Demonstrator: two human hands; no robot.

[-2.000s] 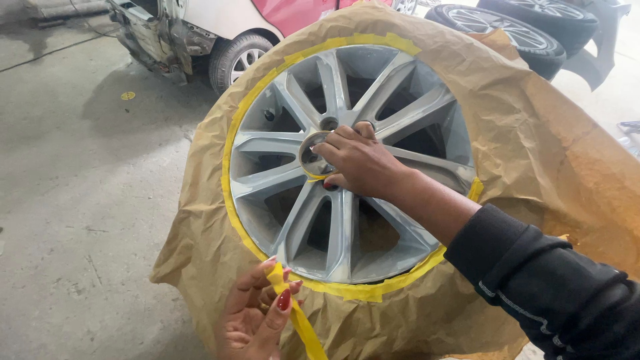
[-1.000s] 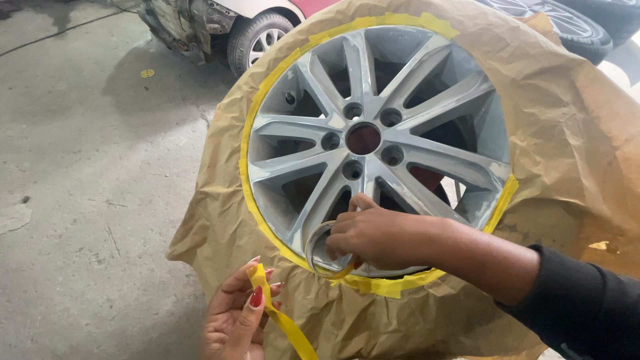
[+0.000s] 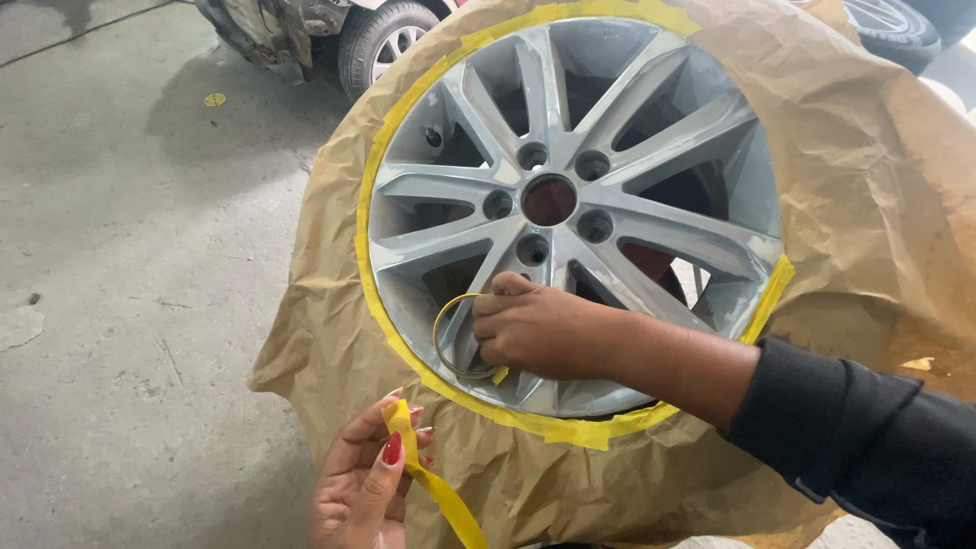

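Observation:
A grey alloy wheel rim [image 3: 648,305] lies face up, its tyre covered by crumpled brown masking paper [image 3: 328,305]. Yellow masking tape [image 3: 367,236] runs along much of the rim's edge. My right hand [image 3: 526,328] is over the lower spokes and grips a thin roll of masking tape [image 3: 436,335], with a short yellow end showing below it. At the lower left, my left hand [image 3: 366,480] holds a loose strip of yellow tape [image 3: 450,507] between thumb and fingers, over the paper. The strip's lower end runs out of view.
A car with a damaged, stripped end [image 3: 259,30] and a mounted wheel [image 3: 389,46] stands behind at the upper left. More tyres with rims [image 3: 892,34] lie at the upper right. A yellow disc [image 3: 215,100] is on the concrete floor [image 3: 114,267].
My right hand has moved from the wheel's centre down to the lower spokes, uncovering the hub. My left hand still holds the tape strip. The view has moved closer.

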